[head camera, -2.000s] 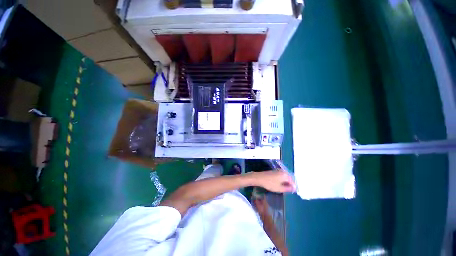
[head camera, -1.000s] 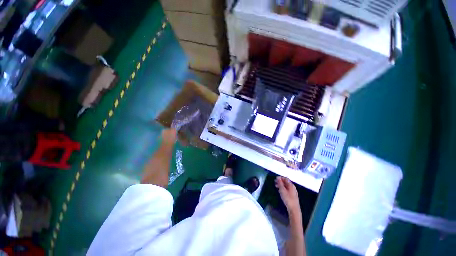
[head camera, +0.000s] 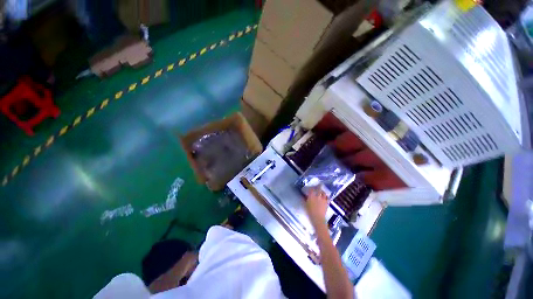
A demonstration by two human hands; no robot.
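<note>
The black product box [head camera: 328, 175] in its shiny clear shrink bag lies at the tunnel mouth, partly over the roller conveyor [head camera: 352, 200]. My right hand [head camera: 317, 197] reaches over the metal front table and touches the near end of the box, beside its white label; whether the fingers grip or only press on it cannot be told. The long bag sealer bar [head camera: 280, 213] runs along the front of the table. My left hand cannot be made out; some bare skin shows between the white clothing at the bottom left.
The cream shrink tunnel [head camera: 432, 99] with red-brown curtain flaps [head camera: 374, 163] stands beyond. Tape rolls [head camera: 374, 107] sit on its ledge. The grey control box [head camera: 359, 254] is at right. A scrap carton [head camera: 251, 135] holds clear film. Film offcuts [head camera: 166, 204] and a red stool [head camera: 28, 105] are on the floor.
The view has turned, so the machine now slants to the right. My right hand has come up from below the table onto the box, which has moved further onto the rollers. My left hand has left view.
</note>
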